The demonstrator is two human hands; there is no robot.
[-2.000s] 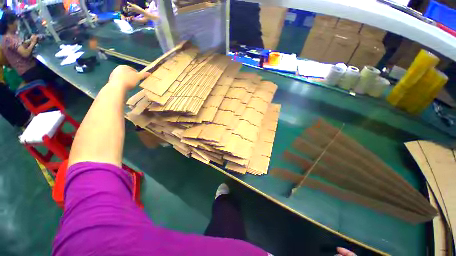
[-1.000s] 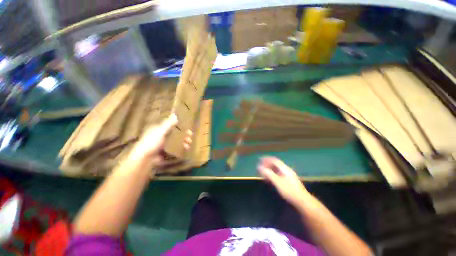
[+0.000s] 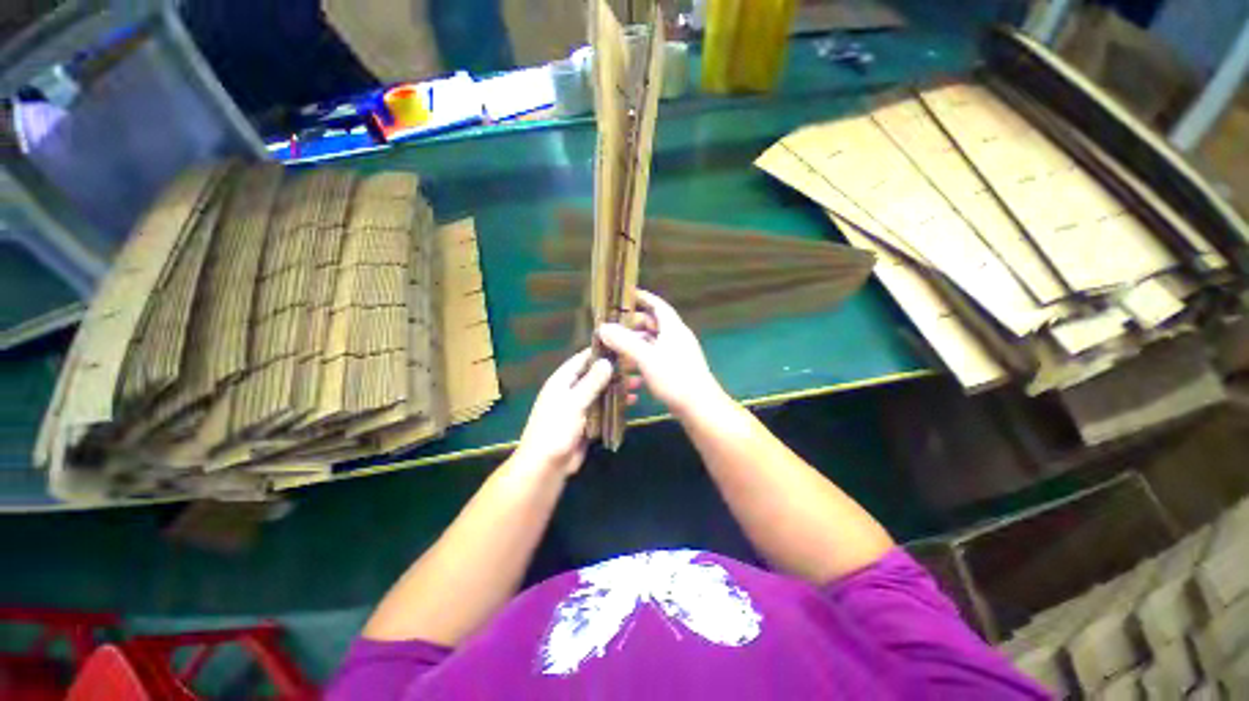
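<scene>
A small bundle of brown cardboard divider strips [image 3: 623, 178] stands on edge in front of me, seen along its edges, its far end cut off by the top of the picture. My left hand [image 3: 569, 407] grips its near end from the left. My right hand [image 3: 660, 353] holds it from the right, just above my left hand. Behind the bundle, several long dark brown strips [image 3: 740, 269] lie fanned out on the green bench, narrowing to the right. The left stack of short divider strips [image 3: 281, 301] shows shingled layers with slits.
The right pile of long pale strips [image 3: 959, 206] overhangs the bench edge. Finished partitions [image 3: 1164, 630] show at lower right beside an open carton [image 3: 1062, 548]. Pale rolls [image 3: 575, 85] and yellow rolls [image 3: 747, 44] stand at the back. Red stools [image 3: 178, 671] are at lower left.
The strips have moved right from the left stack to in front of me and turned edge-on. My right hand, empty a second ago, has taken hold of them beside my left hand.
</scene>
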